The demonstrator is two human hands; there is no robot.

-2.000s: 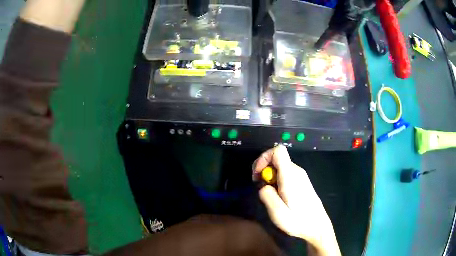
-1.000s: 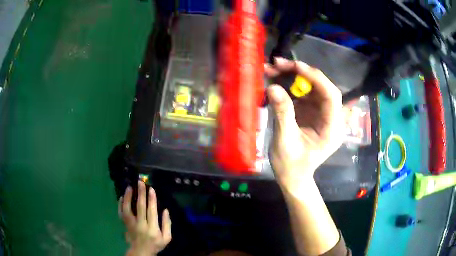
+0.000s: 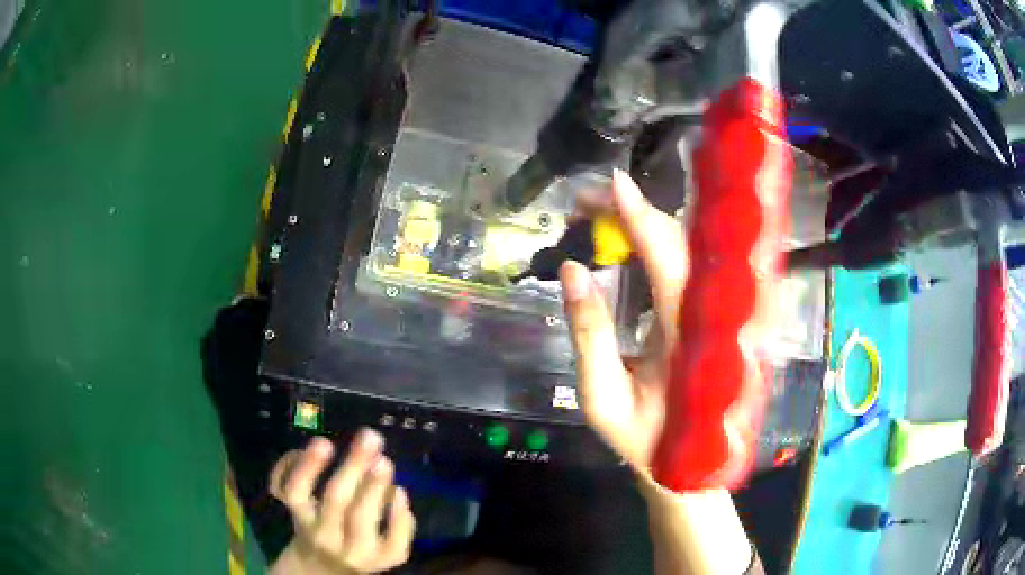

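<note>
My right hand (image 3: 629, 337) holds a dark screwdriver with a yellow end (image 3: 610, 240) over the left station of the black test fixture (image 3: 450, 376). The tool points left, at the right part of the circuit board (image 3: 422, 236); whether its tip touches is unclear. The board lies under the clear pressure plate (image 3: 450, 101), beneath the black clamp post (image 3: 551, 157). The clamp's red grip (image 3: 725, 281) crosses in front of my right hand and hides part of it. My left hand (image 3: 348, 505) is empty, fingers apart, at the fixture's front left edge.
A second red grip (image 3: 989, 348) is at the right. The teal mat holds a tape roll (image 3: 858, 373), a blue marker (image 3: 854, 432), a lime-green tube (image 3: 927, 443) and small dark-blue screwdrivers (image 3: 868, 518). Green buttons (image 3: 517, 438) line the front.
The left clamp's red grip has come towards me and shows further right than a second ago. My right hand has moved with the screwdriver to the left board. My left hand has come down from the upper left.
</note>
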